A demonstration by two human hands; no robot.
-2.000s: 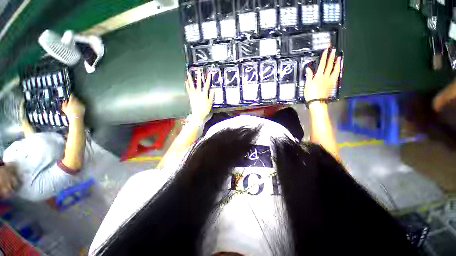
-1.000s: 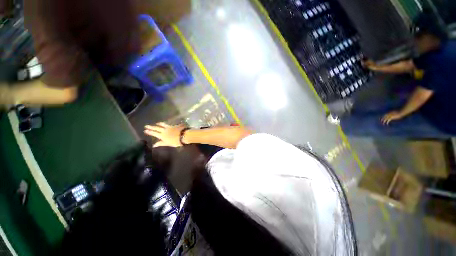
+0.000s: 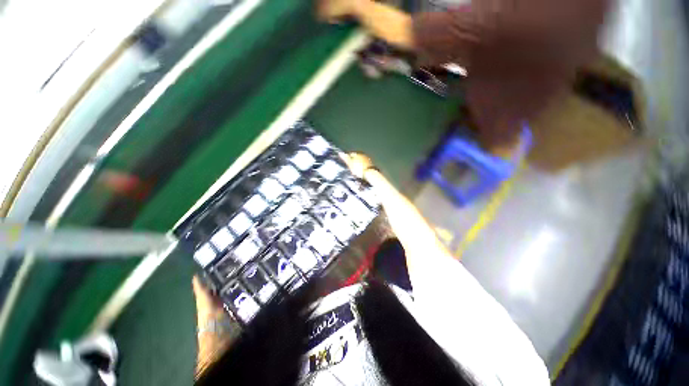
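Observation:
A wide black tray [image 3: 291,226] lies or is held over the green bench in front of me, tilted in the picture. Its rows of pockets hold black phone housings with white key areas. My left hand [image 3: 208,320] is at the tray's left end, gripping its edge; the fingers are partly hidden. My right hand [image 3: 364,167] grips the tray's right end near its upper corner. The picture is blurred, and I cannot tell whether the tray is lifted.
The green conveyor [image 3: 219,143] runs behind the bench. A white fan [image 3: 79,362] is at lower left. A person in brown [image 3: 514,68] reaches over the bench at the upper right, by a blue stool [image 3: 468,170]. Stacked black trays [image 3: 657,324] are at the far right.
The view has swung from the floor on the right back to the bench. My right hand, empty and spread a second ago, now holds the tray's end. My left hand has come into view.

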